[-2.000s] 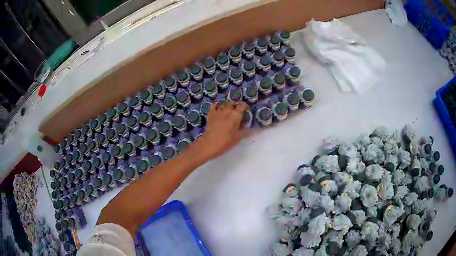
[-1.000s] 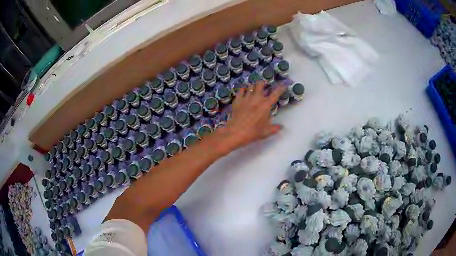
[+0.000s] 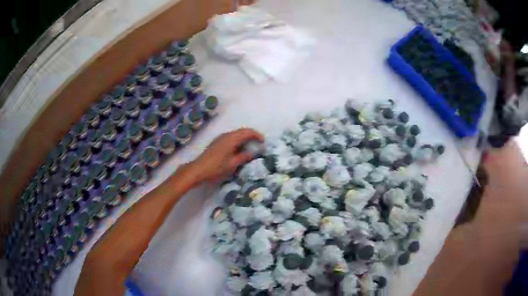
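My left hand (image 3: 228,155) reaches in from the lower left to the upper left edge of a large pile of pale ruffled parts (image 3: 315,188). Its thumb and fingers close around one greyish part (image 3: 253,146) at the pile's edge; the grip is blurred. My right hand is out of the picture. Assembled figurines (image 3: 136,133) stand in tight rows at the left, dark discs upward, with purple showing between them.
A crumpled white cloth or bag (image 3: 260,43) lies beyond the rows. A blue tray (image 3: 440,81) of dark parts is at the upper right, near a pale heap (image 3: 440,17). A wooden back edge (image 3: 75,84) runs behind the rows. A blue corner (image 3: 133,288) shows at the bottom.
The view has turned right, so the rows and pile sit further left. My left hand has moved off the figurine rows to the pile and closed on a part there.
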